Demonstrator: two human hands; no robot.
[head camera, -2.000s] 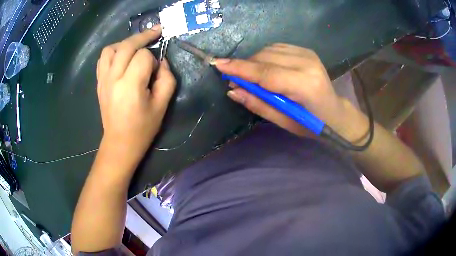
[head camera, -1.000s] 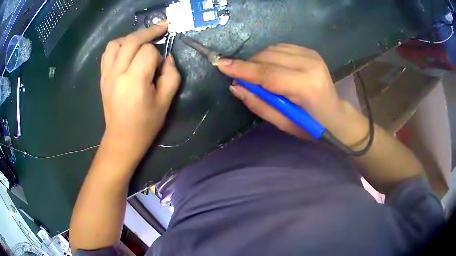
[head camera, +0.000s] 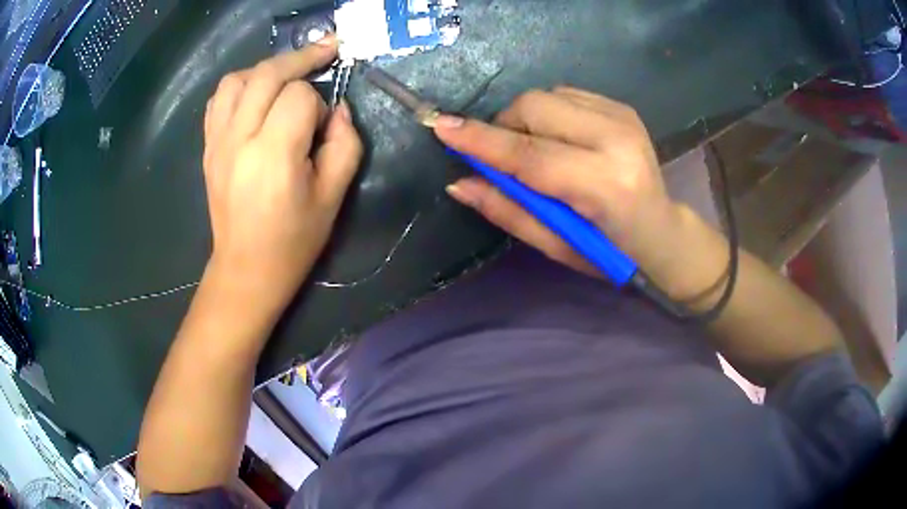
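Observation:
The blue and white circuit board (head camera: 413, 25) lies on the dark green mat at the top, with a dark round part (head camera: 313, 36) at its left end. My left hand (head camera: 273, 164) has its index fingertip on the board's left part and holds thin metal tweezers (head camera: 340, 84) between thumb and fingers, their tips at the board's lower edge. My right hand (head camera: 582, 164) holds the blue soldering iron (head camera: 557, 221) like a pen. Its metal tip is close to the board's lower edge beside the tweezers; whether it touches is unclear.
Thin solder wire (head camera: 129, 304) trails across the mat (head camera: 557, 60) and under my left forearm. A white stick (head camera: 38, 209) and clear plastic cups (head camera: 40, 99) lie at the left. A perforated sheet (head camera: 114, 35) is upper left. The iron's dark cord (head camera: 734, 214) loops by my right wrist.
The board and my left hand have shifted slightly right in the picture. The iron's tip has moved slightly right along the board's lower edge. Both hands keep their holds.

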